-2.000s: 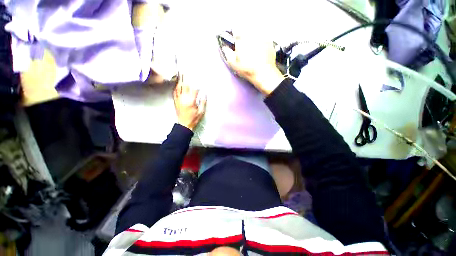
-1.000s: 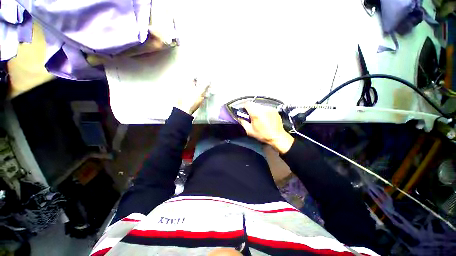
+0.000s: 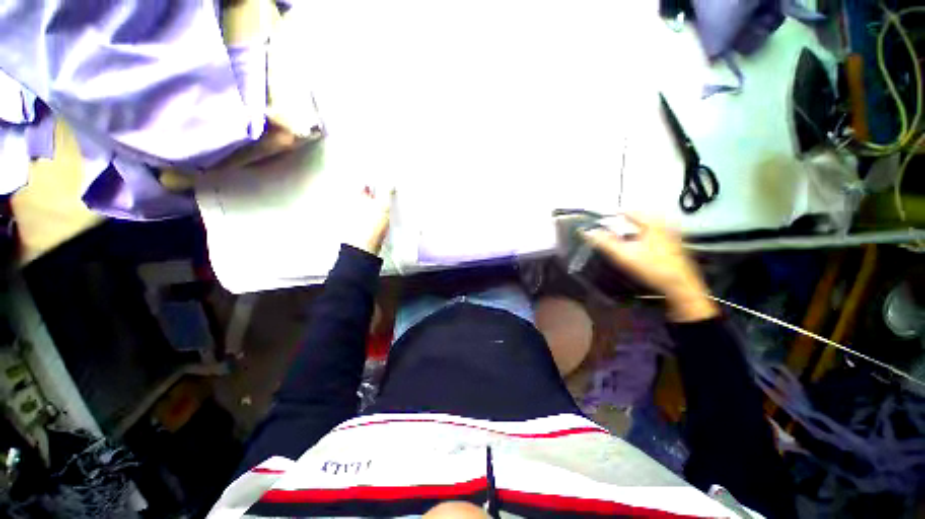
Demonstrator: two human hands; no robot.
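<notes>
A lilac fabric panel [image 3: 472, 241] lies on the white table in front of me, mostly bleached by glare. My left hand [image 3: 377, 221] rests at the panel's left side, its fingers washed out; whether it holds the cloth is hard to tell. My right hand [image 3: 654, 266] is blurred and grips the steam iron [image 3: 580, 235] at the table's front edge, right of the panel. The iron is blurred and looks tilted.
Black shears [image 3: 690, 162] lie on the table [image 3: 248, 238] at right. A second dark iron [image 3: 809, 101] stands farther right. A crumpled lilac heap [image 3: 152, 91] lies at left, a smaller lilac pile [image 3: 732, 25] at far right. A pale cord [image 3: 801, 337] runs right.
The right hand first drew the iron toward the front edge, then moved it right, off the lilac panel. The left hand stays near the panel's left side. The view has shifted.
</notes>
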